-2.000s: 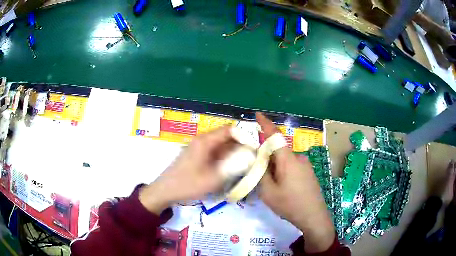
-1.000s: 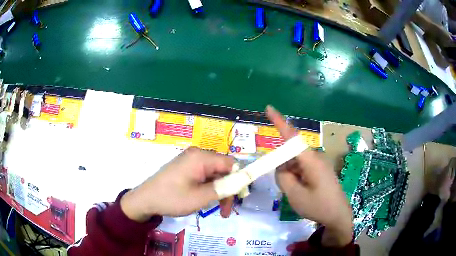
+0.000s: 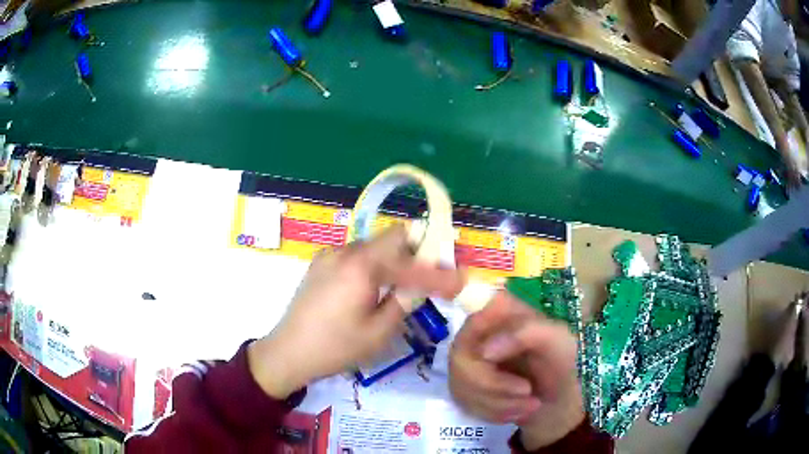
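Note:
My left hand holds the masking tape roll, a cream ring standing up above its fingers. My right hand is close to its right, fingers curled, with a short piece of cream tape at its fingertips. The fingers of both hands nearly meet and are blurred, so I cannot tell if the tape piece still joins the roll. Blue battery packs with thin leads lie on the printed sheet below and between the hands, partly hidden.
Green circuit board panels are heaped on brown board at right. The green conveyor belt carries several blue battery packs with leads. A grey post stands at right. Another person's arms show at upper right; another hand at the right edge.
The tape roll has turned from edge-on between the hands to upright in my left hand. My right hand has moved down and left and curled. The packs on the belt have shifted right.

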